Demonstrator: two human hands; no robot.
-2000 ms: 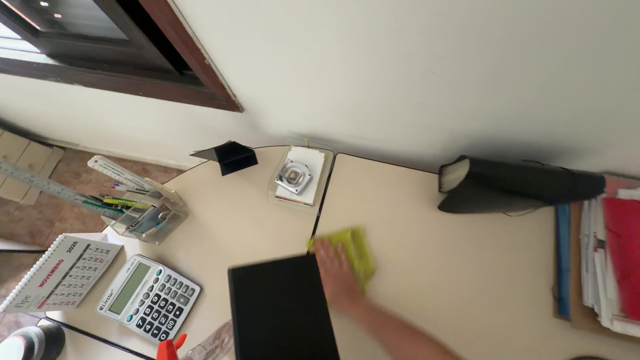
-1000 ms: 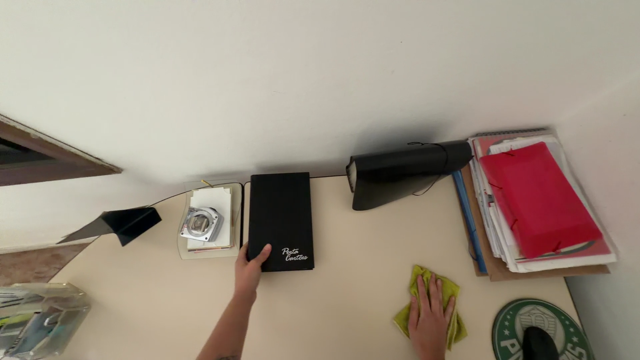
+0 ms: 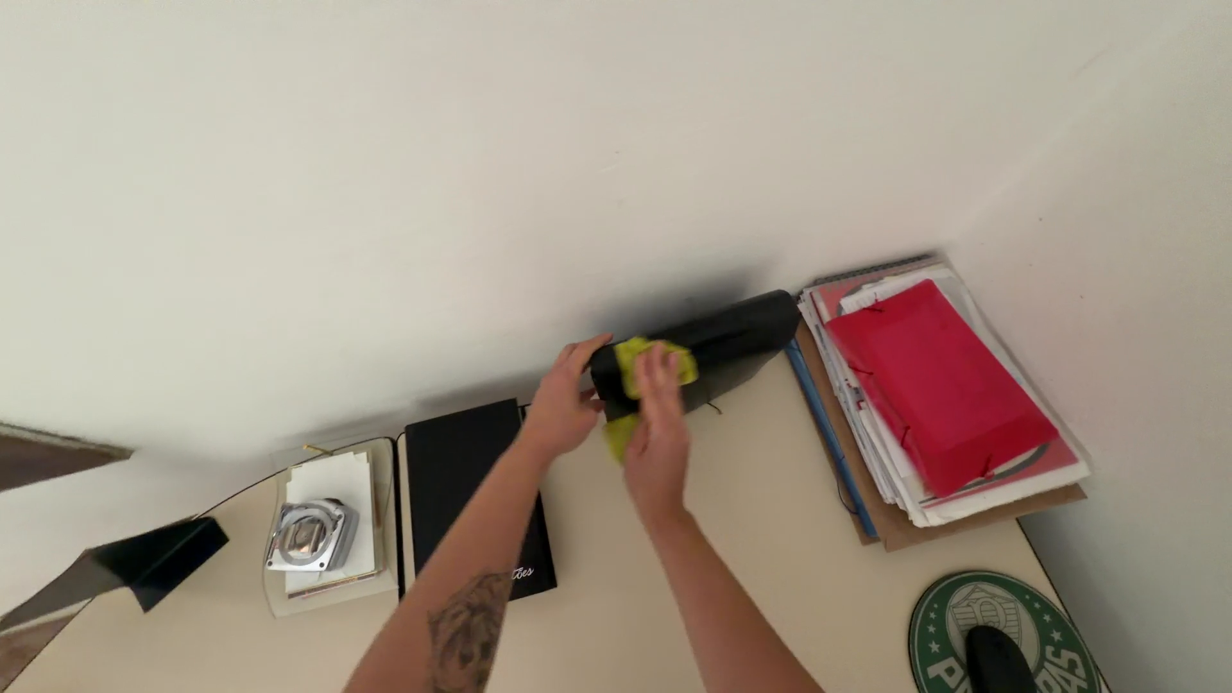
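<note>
Against the wall on the beige desk lies a thick black folder (image 3: 731, 332) with an elastic cord. My left hand (image 3: 563, 404) grips its left end, fingers at the top and thumb lower down. In my right hand (image 3: 659, 423) is a yellow-green cloth (image 3: 626, 371), pressed on the folder's front near that same end. A flat black card holder (image 3: 462, 462) lies to the left, partly hidden under my left forearm.
Left of the card holder, a clear tray (image 3: 279, 592) bears papers and a silver square object (image 3: 310, 534). A black stand (image 3: 178, 563) is farther left. At right are stacked papers under a red folder (image 3: 943, 385), a blue folder (image 3: 833, 438) and a round green mouse pad (image 3: 934, 616) with a black mouse (image 3: 999, 659).
My left hand has let go of the black card holder and taken hold of the thick folder's end. My right hand has moved the cloth from the desk at right up onto that folder.
</note>
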